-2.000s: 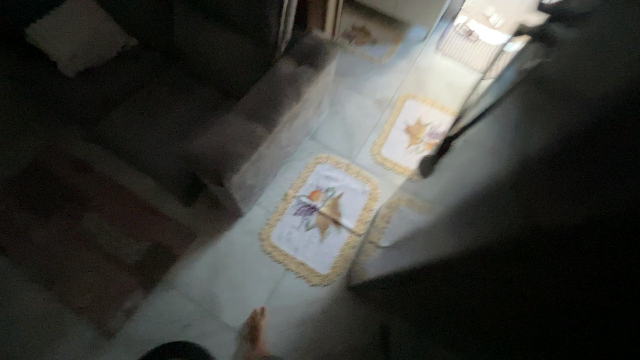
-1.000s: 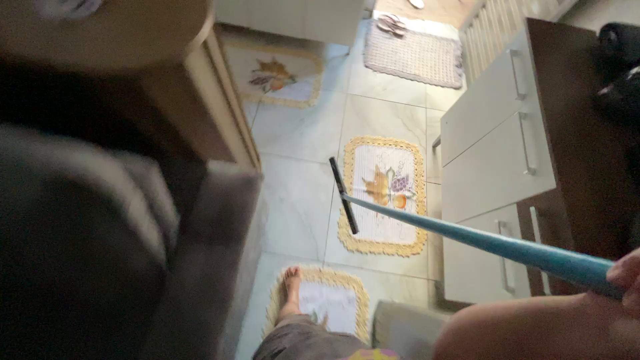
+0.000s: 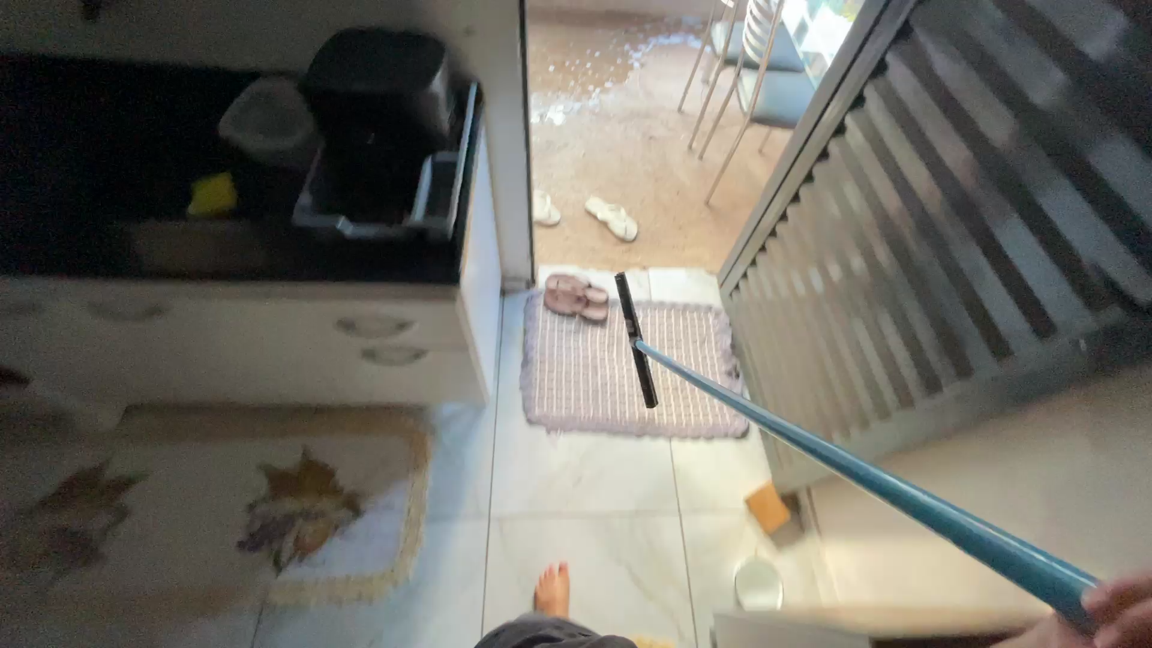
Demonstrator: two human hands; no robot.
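Observation:
At the lower right edge one hand of mine, which looks like my right hand (image 3: 1116, 612), is closed around the end of a blue pole. The pole belongs to a floor squeegee (image 3: 864, 463) and slants up to the left. Its black blade (image 3: 637, 346) hangs over or rests on a woven lilac and white mat (image 3: 621, 387); I cannot tell whether they touch. A pair of brownish-pink sandals (image 3: 576, 299) lies at the mat's top left. My left hand is out of the frame.
A dark counter (image 3: 225, 261) with a yellow sponge (image 3: 212, 194) stands left, above a leaf-patterned rug (image 3: 360, 558). A slatted metal door (image 3: 864, 297) stands right. White flip-flops (image 3: 614, 220) and chairs (image 3: 774, 94) are outside. An orange block (image 3: 768, 508) lies by the wall.
The view has moved forward to the doorway. The squeegee blade was by a yellow-edged rug one second ago and is now at the woven mat. The hand still holds the pole.

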